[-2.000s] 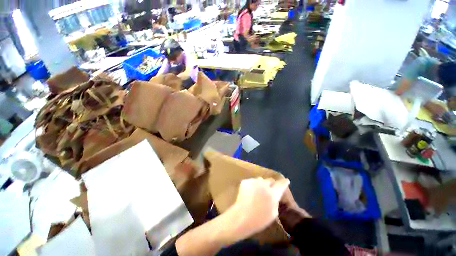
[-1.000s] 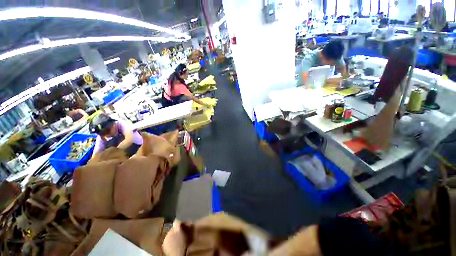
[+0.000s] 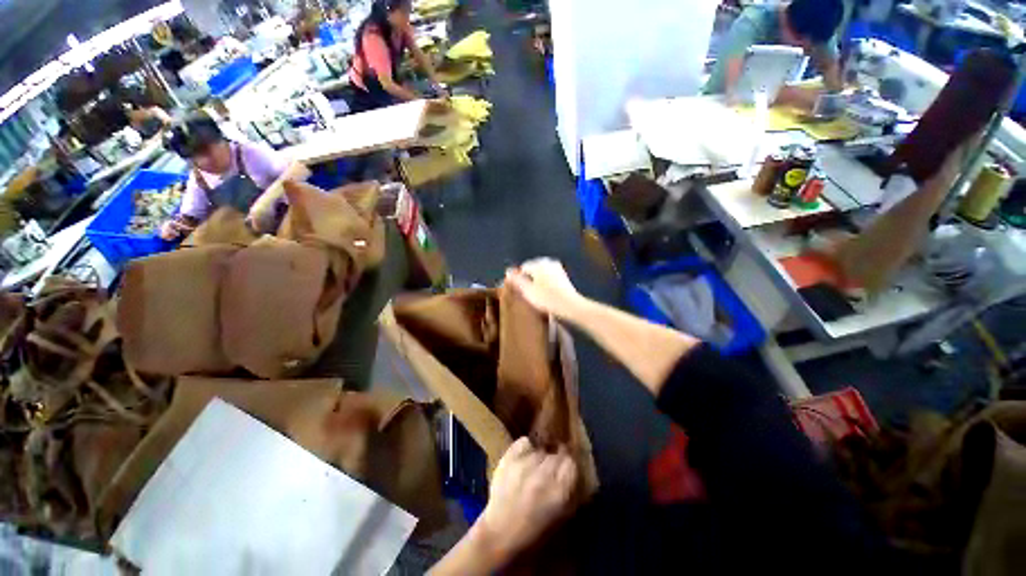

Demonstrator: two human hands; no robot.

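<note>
A brown bag body (image 3: 450,388) is held up in front of me with its mouth open towards me, and its darker inside shows. My left hand (image 3: 531,484) is closed on the bag's near rim at the bottom. My right hand (image 3: 542,287) is closed on the far rim at the upper right, arm stretched out. The bag's underside and the hidden fingertips cannot be seen. A white sheet (image 3: 253,495) lies on brown pieces to the left of the bag.
Stacked brown bags (image 3: 225,309) and a tangled brown heap (image 3: 56,405) are at left. Beyond sit a person (image 3: 225,169) and a blue crate (image 3: 133,219). A dark aisle (image 3: 495,214) runs ahead. At right are another blue crate (image 3: 698,304), a red crate (image 3: 835,416) and a workbench.
The view has turned right, then tipped down. The bag has risen into full view, and its mouth is now spread open between my hands. My right arm has reached forward.
</note>
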